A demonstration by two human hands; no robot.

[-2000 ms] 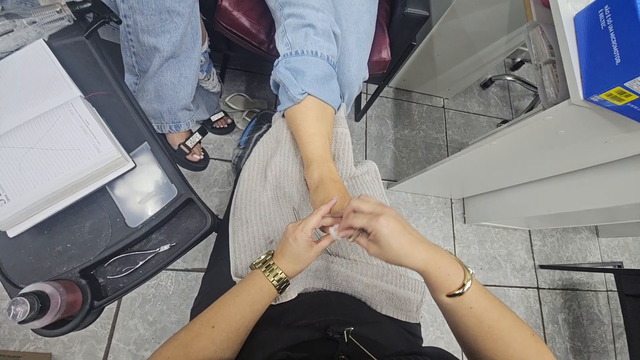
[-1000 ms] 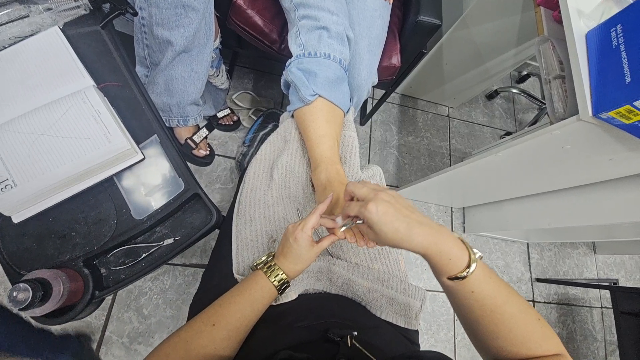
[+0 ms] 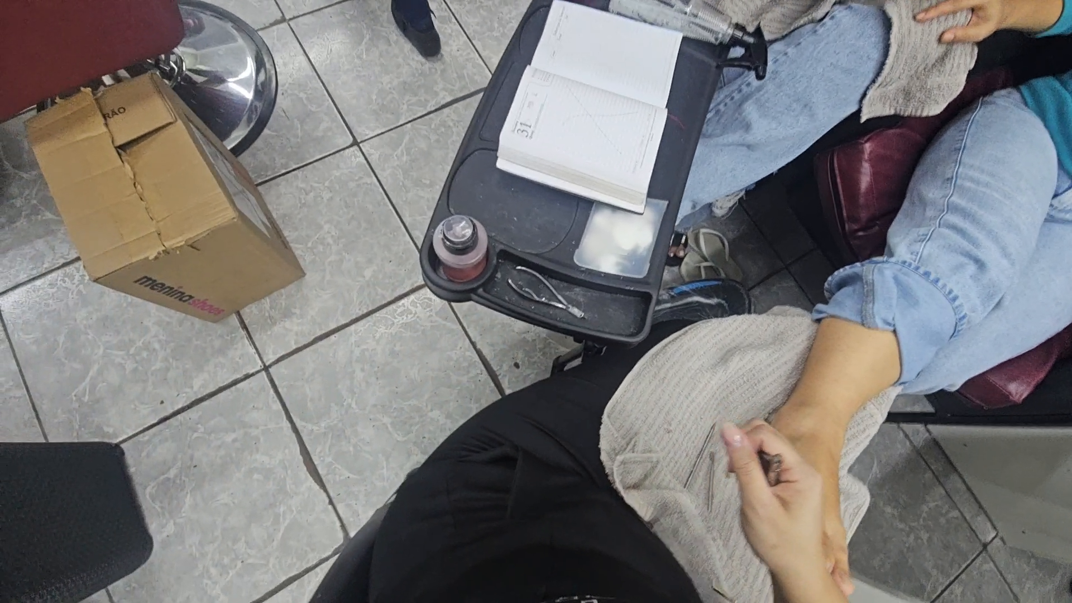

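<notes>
My right hand [image 3: 775,498] is closed around a small dark metal tool [image 3: 770,466], mostly hidden in its fingers, with the thumb up. It is over the inner side of another person's bare foot [image 3: 816,427], which rests on a beige ribbed towel [image 3: 712,377] across my lap. Thin metal rods [image 3: 710,469] lie on the towel left of the hand. My left hand is out of view. On the black tray [image 3: 511,205], metal nippers [image 3: 544,291] lie in the front recess, near a bottle of reddish liquid [image 3: 461,249] in the round holder.
An open diary [image 3: 586,126], a clear plastic piece [image 3: 621,239] and a spray bottle [image 3: 703,21] are also on the tray. A cardboard box [image 3: 159,201] stands on the tiled floor beside a chair's chrome base [image 3: 222,75]. Another person's hand [image 3: 971,17] rests at upper right.
The view has swung far to the left. My left hand, at the toes in the earlier frames, has gone out of view. My right hand has come away from the toes.
</notes>
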